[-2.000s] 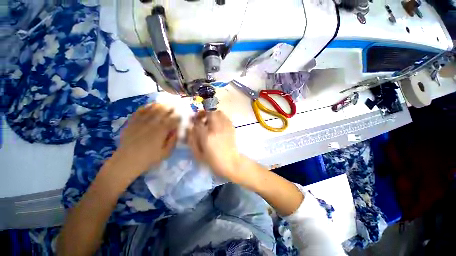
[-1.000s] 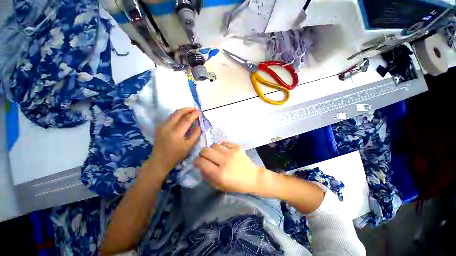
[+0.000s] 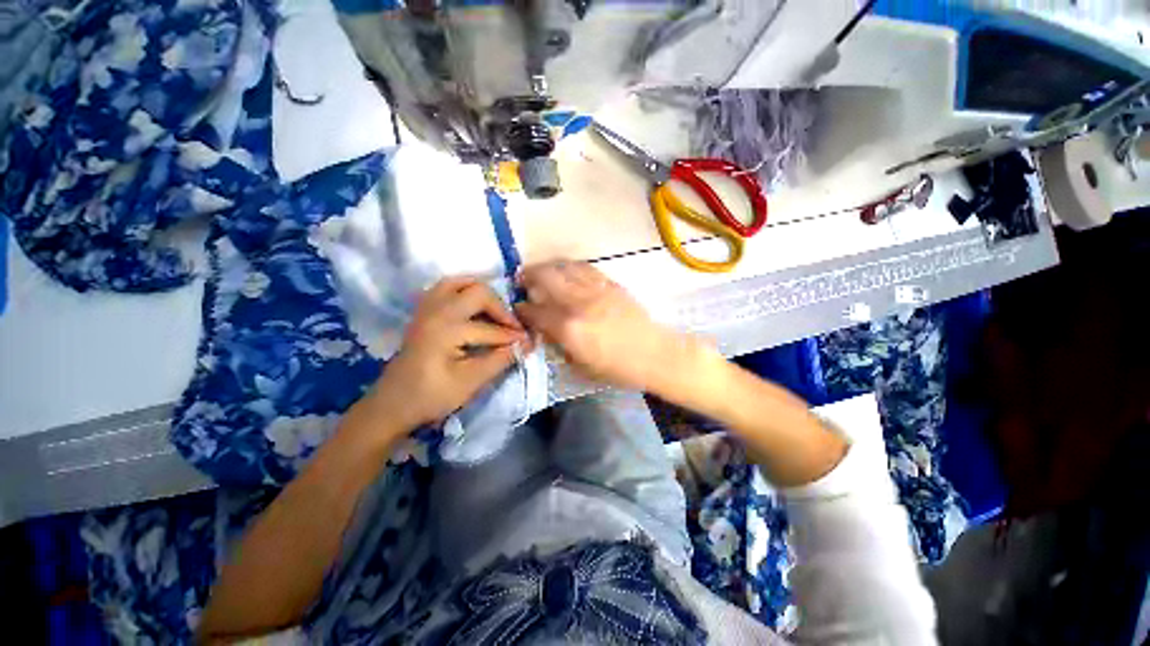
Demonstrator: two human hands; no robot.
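The blue floral garment piece (image 3: 271,347) lies on the table, its pale wrong side up near the machine. Its narrow folded edge (image 3: 502,234) runs from the presser foot (image 3: 501,177) towards me. My left hand (image 3: 452,347) pinches this edge between thumb and fingers. My right hand (image 3: 586,316) pinches the same edge just beside it, at the table's front. The fingertips nearly touch and hide the cloth between them. A pale end of the cloth hangs below the hands over the table's front edge.
Scissors (image 3: 700,208) with red and yellow handles lie right of the needle, before a greyish-lilac thread tangle (image 3: 769,133). A floral pile (image 3: 107,152) is at left. A small reddish tool (image 3: 898,199), black cluster (image 3: 1003,196) and white roll (image 3: 1082,181) lie right.
Both hands have moved from close by the needle to the table's front edge, baring the folded strip. Since one second ago my right hand has moved up beside my left. The camera view has shifted.
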